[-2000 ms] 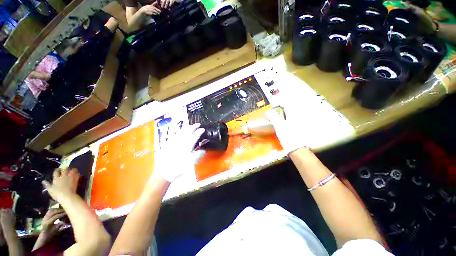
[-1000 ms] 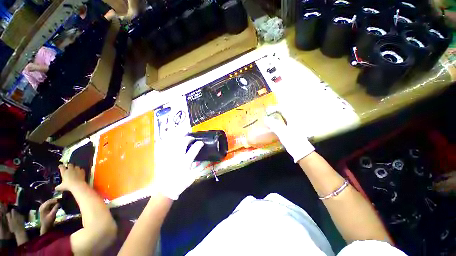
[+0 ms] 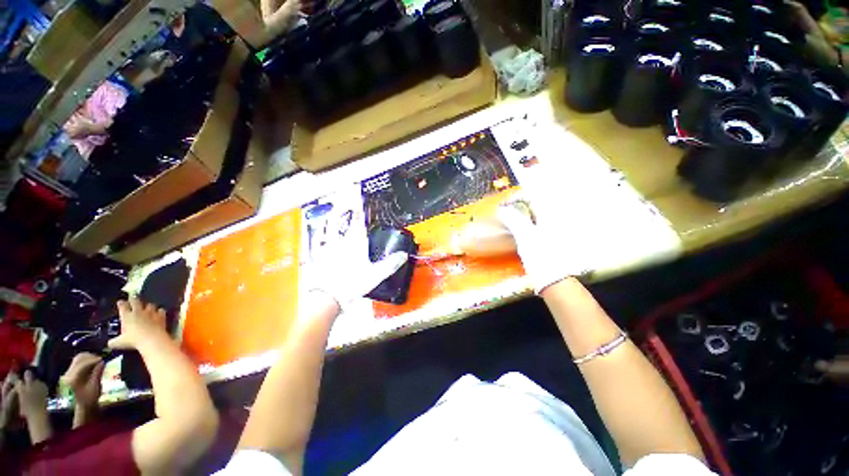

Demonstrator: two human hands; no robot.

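Observation:
My left hand [image 3: 349,274], in a white glove, holds a black speaker housing [image 3: 393,251] over the orange part of the printed work mat [image 3: 244,293]. The housing is turned with its length running toward me, and the thumb lies across it. My right hand [image 3: 532,244], also gloved in white, holds a pale glue bottle [image 3: 486,239] lying sideways. Its thin nozzle points left at the housing. Whether the nozzle tip touches the housing cannot be told. Glare washes out the glove edges.
Black cylinders with pale inner rings [image 3: 745,132] stand at the right. A cardboard tray [image 3: 400,110] of cylinders lies behind the mat, stacked cartons [image 3: 219,153] at left. A clear plastic wad [image 3: 521,70] is at the back. A red bin [image 3: 684,376] is low right; another person's hand [image 3: 141,325] is at left.
The housing has turned from lying sideways, open end right, to lying with its length toward me. The bottle has moved slightly up and left, nearer to it. The camera view has shifted slightly.

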